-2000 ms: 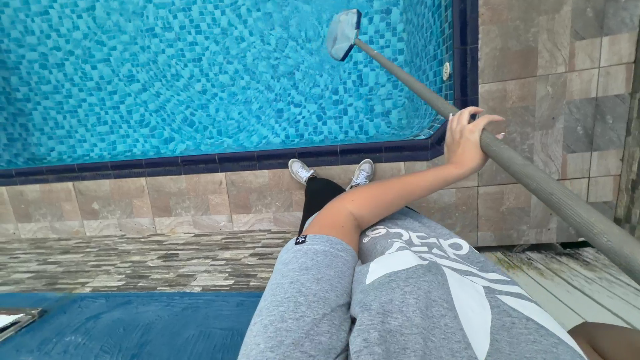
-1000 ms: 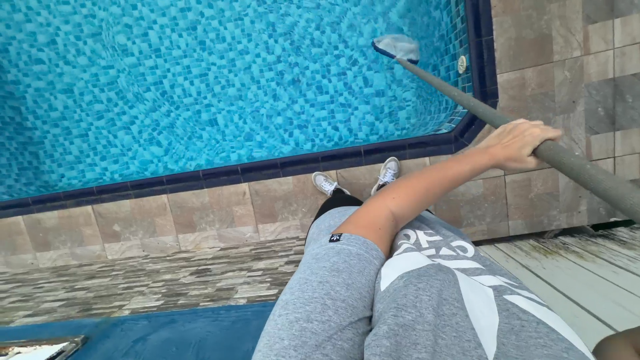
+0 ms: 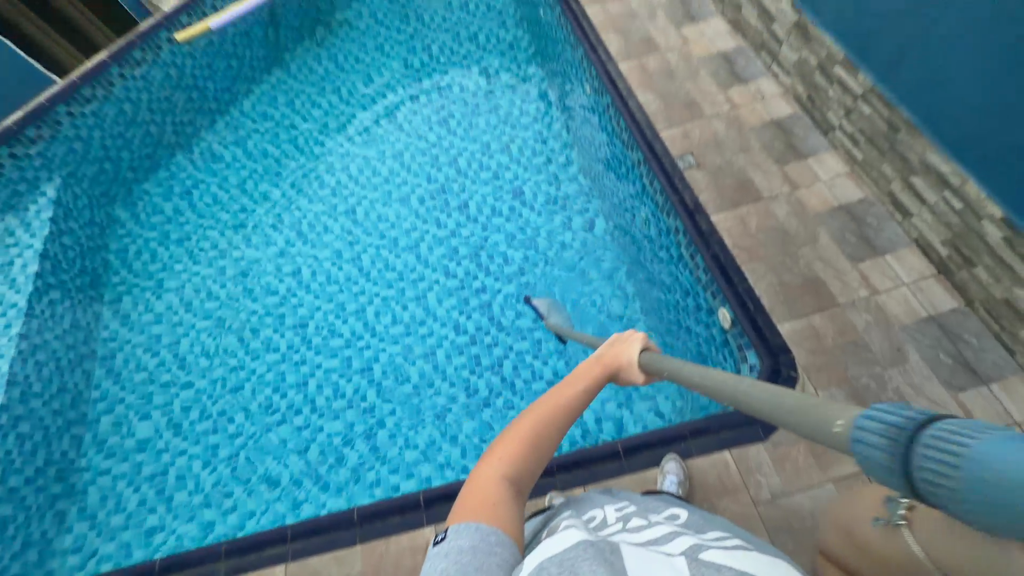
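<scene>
My left hand (image 3: pixel 628 358) is closed around the gray pole (image 3: pixel 748 396) of a pool skimmer, partway along its length. At the pole's far end, the skimmer net (image 3: pixel 550 314) with its dark blue rim lies in the pool water, near the right-hand pool wall. A ribbed blue grip (image 3: pixel 892 444) covers the near part of the pole at the right edge. Below that grip my right forearm, wearing a bracelet (image 3: pixel 906 524), shows at the lower right; the right hand itself is not visible.
Dark blue tile coping (image 3: pixel 680 184) edges the pool and meets at a corner on the right. Stone-tiled deck (image 3: pixel 768 192) runs beside it, bounded by a stone-clad strip and blue wall. A yellow and white pole-like object (image 3: pixel 216 22) is at the far left. My shoe (image 3: pixel 673 475) stands by the coping.
The view has swung up toward the far end of the pool. The blue grip and my right forearm with its bracelet have come into view. My left hand stays on the pole.
</scene>
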